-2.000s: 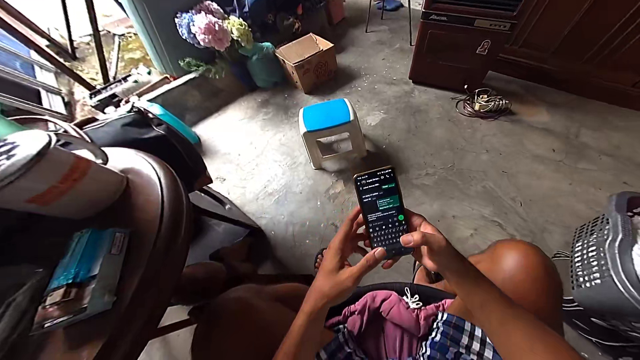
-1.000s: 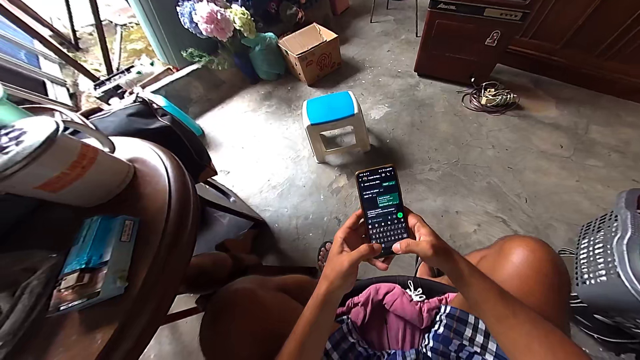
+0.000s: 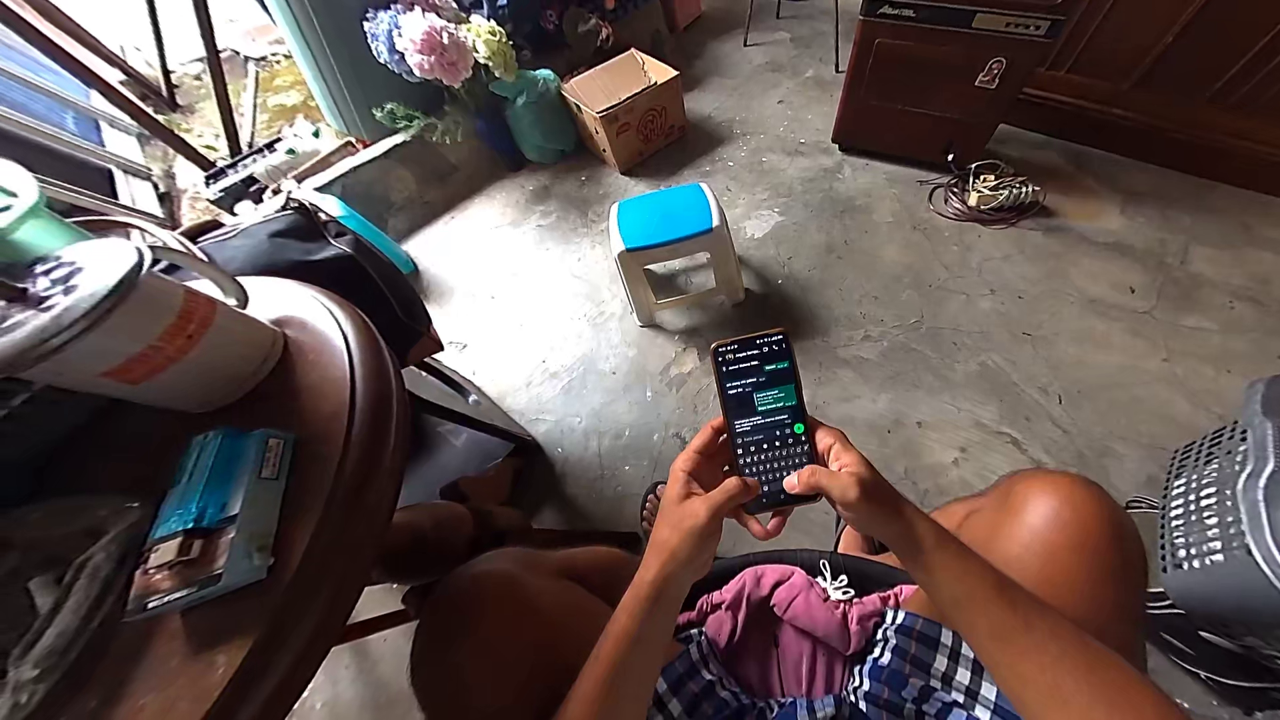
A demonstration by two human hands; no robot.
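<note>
A smartphone (image 3: 765, 410) with a dark chat screen and an on-screen keyboard is held upright above my lap. My left hand (image 3: 705, 485) wraps its lower left side, with the thumb at the keyboard's lower left. On the other side my right hand (image 3: 838, 475) grips the lower right edge, its thumb over the keyboard's lower right. Some fingers of both hands are hidden behind the phone. Under my forearms lie pink cloth with a white drawstring (image 3: 780, 630) and blue-and-white checked cloth (image 3: 930, 665).
A stool with a blue seat (image 3: 665, 217) stands ahead on the concrete floor, before a cardboard box (image 3: 630, 110) and flowers (image 3: 440, 48). At left is a round wooden table (image 3: 370, 450) bearing a pail (image 3: 180, 340). A grey plastic basket (image 3: 1215, 510) is at right, a coiled cable (image 3: 985, 193) farther off.
Both hands keep hold of the phone. The left thumb has shifted slightly on the keyboard's lower part since the earliest frame.
</note>
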